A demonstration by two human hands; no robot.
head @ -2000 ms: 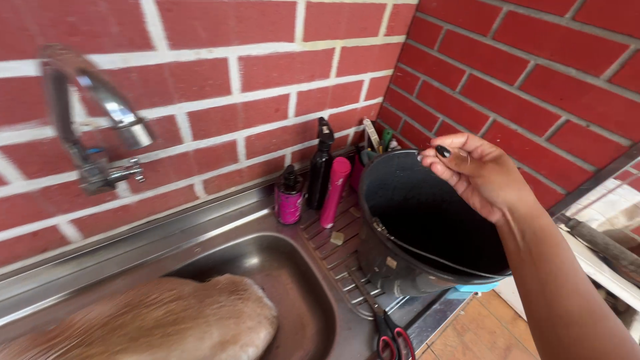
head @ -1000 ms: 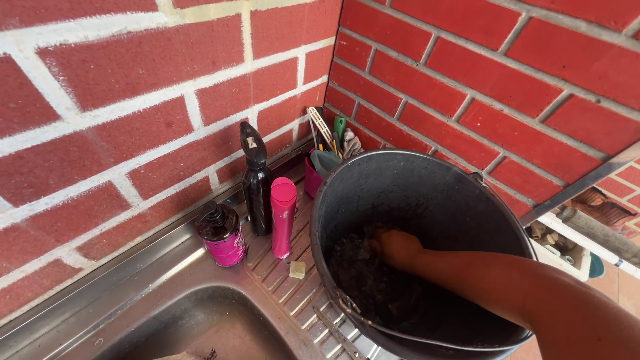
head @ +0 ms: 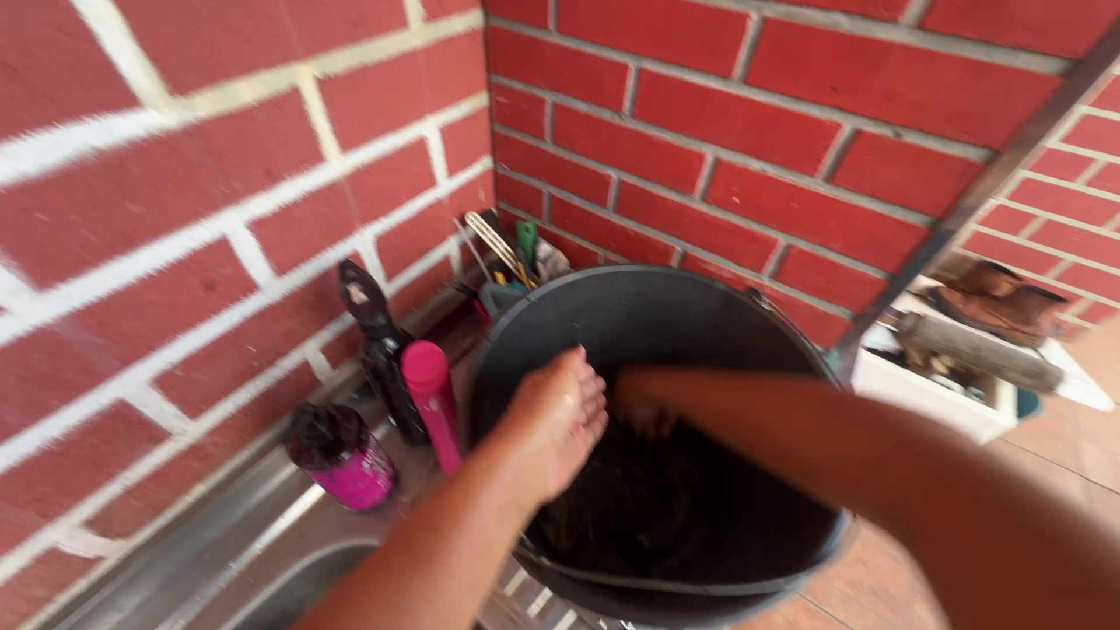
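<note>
A large black bucket (head: 639,297) with a thin wire handle stands on the ribbed drainboard beside the steel sink (head: 302,573). Over its left side is my left hand (head: 560,420), fingers slightly curled, with nothing seen in it. My right hand (head: 643,411) reaches down inside the bucket, blurred, near dark material (head: 630,516) at the bottom; its fingers and anything in them are hard to make out. Left of the bucket are a pink tube-shaped bottle (head: 431,394), a black bottle (head: 381,350) and a pink-and-black pump bottle (head: 350,464).
Red brick walls meet in a corner behind the bucket. A holder with brushes and utensils (head: 503,280) sits in that corner. At the right, beyond a dark edge, brown leather boots (head: 997,297) and a white box (head: 927,394) with a log-like piece (head: 980,350) stand over a tiled floor.
My left hand has come into view over the bucket. My right hand, above the rim two seconds ago, went down inside the bucket and is still there. The view has shifted toward the bucket.
</note>
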